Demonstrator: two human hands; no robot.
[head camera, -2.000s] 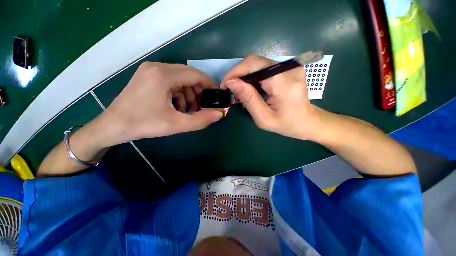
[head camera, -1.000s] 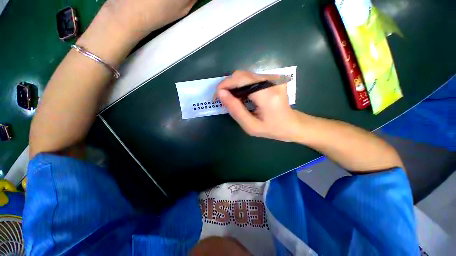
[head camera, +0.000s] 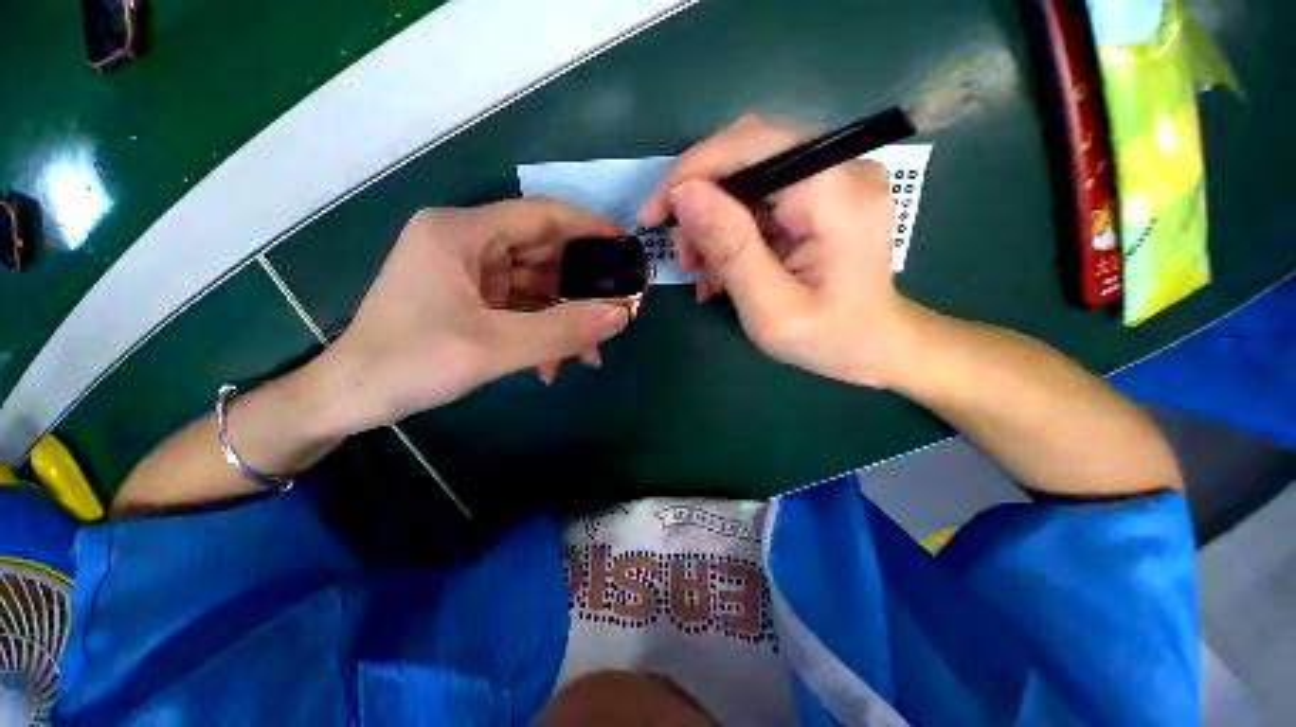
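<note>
My left hand (head camera: 476, 298) holds a smartwatch housing (head camera: 604, 269) between thumb and fingers, its black face towards me and a copper rim at its lower right edge. My right hand (head camera: 810, 256) holds dark tweezers (head camera: 824, 159) like a pen. Their tip is at the housing's upper right edge; whether it touches or carries a dot cannot be told. The white adhesive dot sheet (head camera: 576, 181) lies on the dark green surface behind both hands. Rows of small dark rings show at its right end; its middle is partly hidden by my right hand.
A dark red case (head camera: 1083, 171) and a yellow-green packet (head camera: 1165, 199) lie at the right. A pale curved rail (head camera: 284, 171) crosses the upper left. Beyond it are two more housings, one at the top (head camera: 110, 31) and one at the left edge (head camera: 12, 232). A small fan (head camera: 31, 625) is at lower left.
My left hand, reaching over the rail one second ago, is back near the middle with a housing. My right hand with the tweezers has moved from over the sheet to beside that housing.
</note>
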